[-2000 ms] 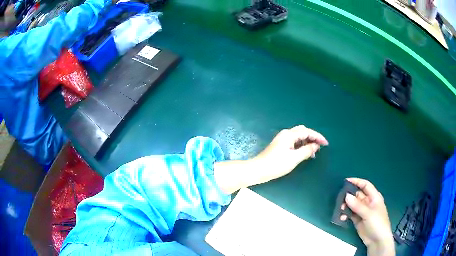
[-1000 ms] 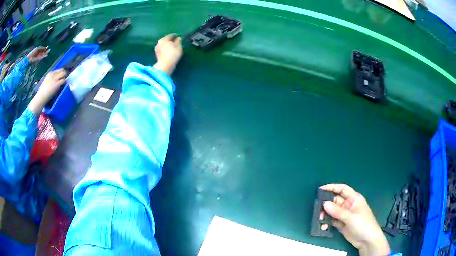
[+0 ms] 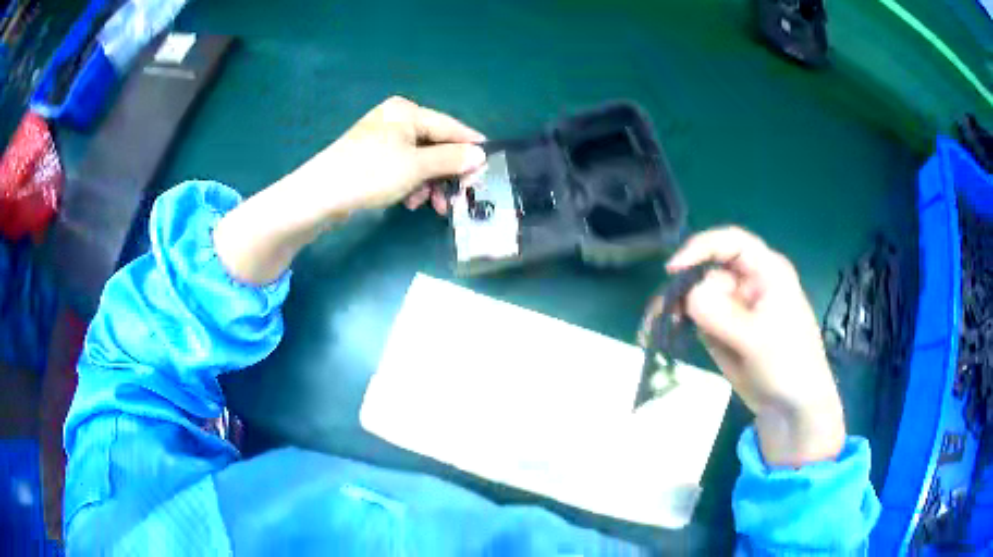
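Note:
A black hinged device housing lies opened out above the white sheet stack, with a pale silver area on its left half and a dark recess in its right half. My left hand grips the housing's left end. My right hand holds a thin black cover plate at an angle over the right part of the white stack, apart from the housing. The plate is blurred.
A blue parts bin with black plates is at the right, with loose black plates beside it. Another housing is at the top right. A dark strip panel and red bag are at left.
My left hand reached to a housing on the far side of the bench and has brought it close. My right hand has kept the plate, raised and turned it over the white stack.

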